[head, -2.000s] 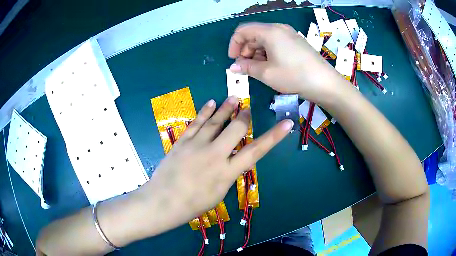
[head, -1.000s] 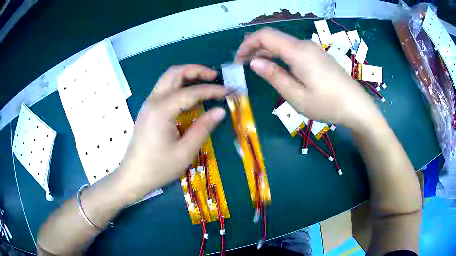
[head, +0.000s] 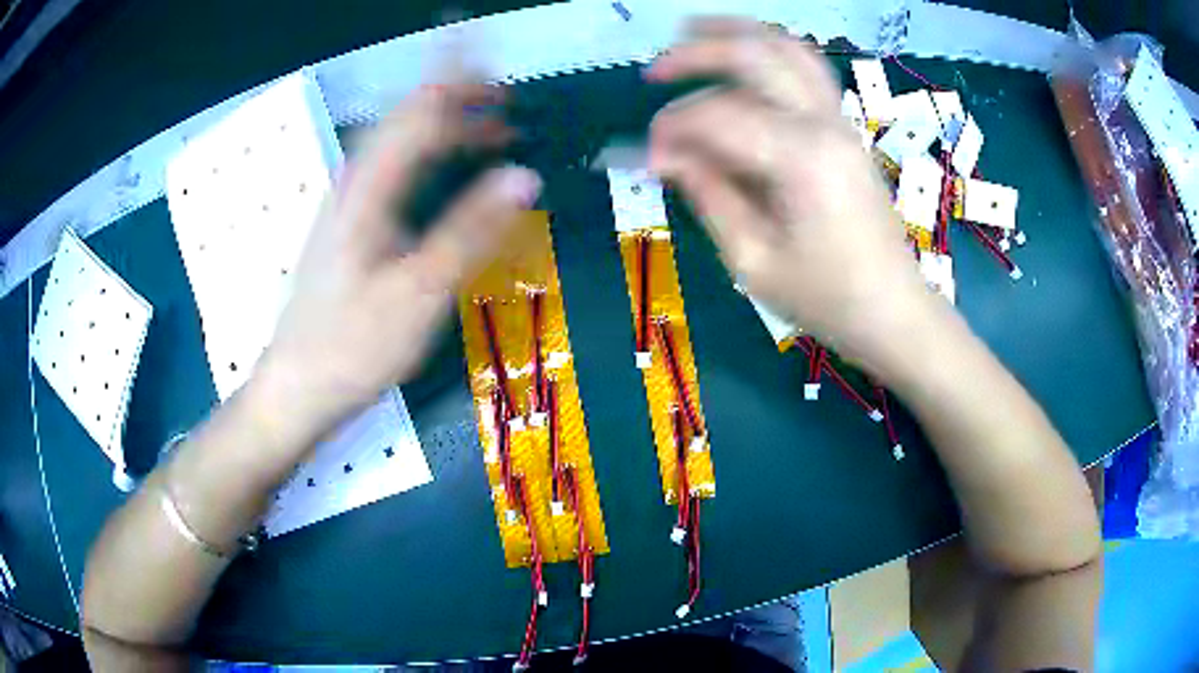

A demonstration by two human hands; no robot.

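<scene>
A narrow column of overlapped orange-taped cells lies on the green mat, red-black leads along it. A white pad with a dark dot covers its top cell. A wider orange column lies to its left. My right hand is blurred at the top of the narrow column. A small pale blurred piece shows at its fingertips; I cannot tell whether it is gripped. My left hand is blurred and raised over the pad sheet and the wide column's upper left, fingers apart and empty.
The white dotted pad sheet lies left, partly under my left hand. A smaller dotted sheet lies far left. Padded cells with red-black leads pile at the right. A crinkled clear bag lies far right. A pale rail runs behind.
My left hand has moved away from the narrow column, up and left. The narrow column now lies straighter, with a white pad face showing at its top. My right hand stays near that end.
</scene>
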